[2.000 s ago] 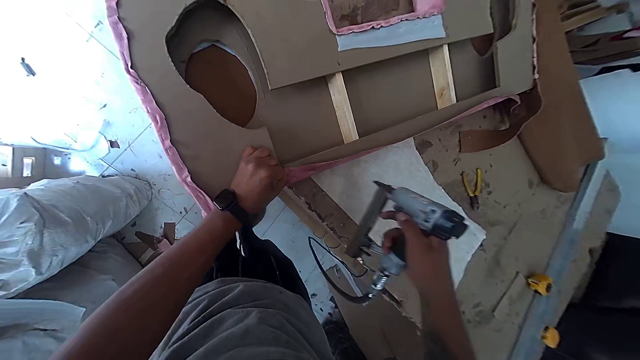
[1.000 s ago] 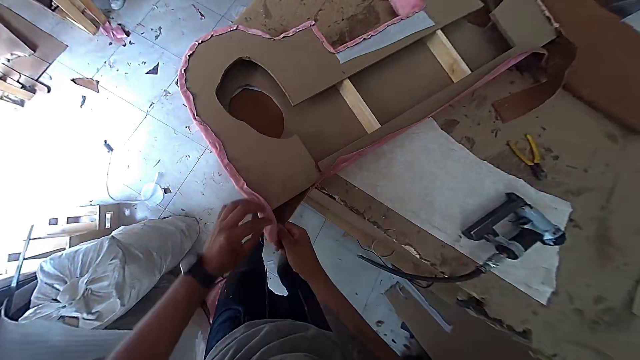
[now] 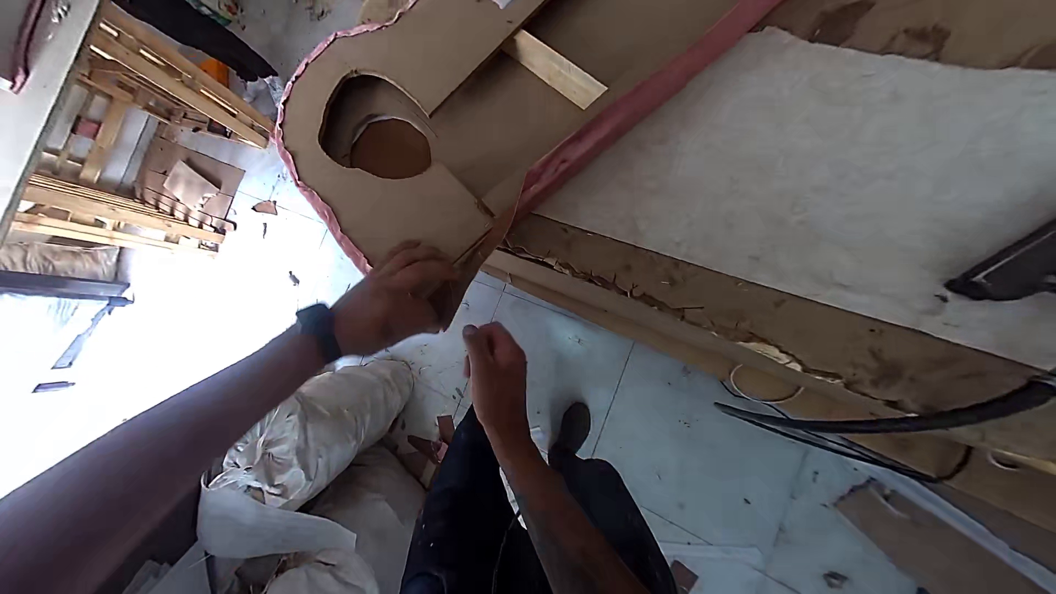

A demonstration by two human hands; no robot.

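Note:
A furniture frame covered in brown board point(image 3: 371, 198) has an oval cutout and pink fabric point(image 3: 643, 91) along its edges. My left hand point(image 3: 400, 297), with a dark wristband, is at the frame's lower corner, closed on a loose flap of the fabric. Just below and to the right, my right hand point(image 3: 497, 363) is curled, thumb up; whether it pinches anything is hidden. The dark nose of a pneumatic stapler point(image 3: 1006, 264) shows at the right edge, lying on white sheet material point(image 3: 808, 181).
A cardboard-covered table edge point(image 3: 660, 305) runs diagonally beneath the frame, with a black hose point(image 3: 907, 422) over it. Stuffed white sacks point(image 3: 330, 429) stand on the floor at lower left. Wooden slatted frames point(image 3: 165, 74) are at upper left.
The stapler was in my right hand two seconds ago, then lay on the white sheet one second ago. My right hand has come off the frame's corner, downward. The view has shifted closer to that corner.

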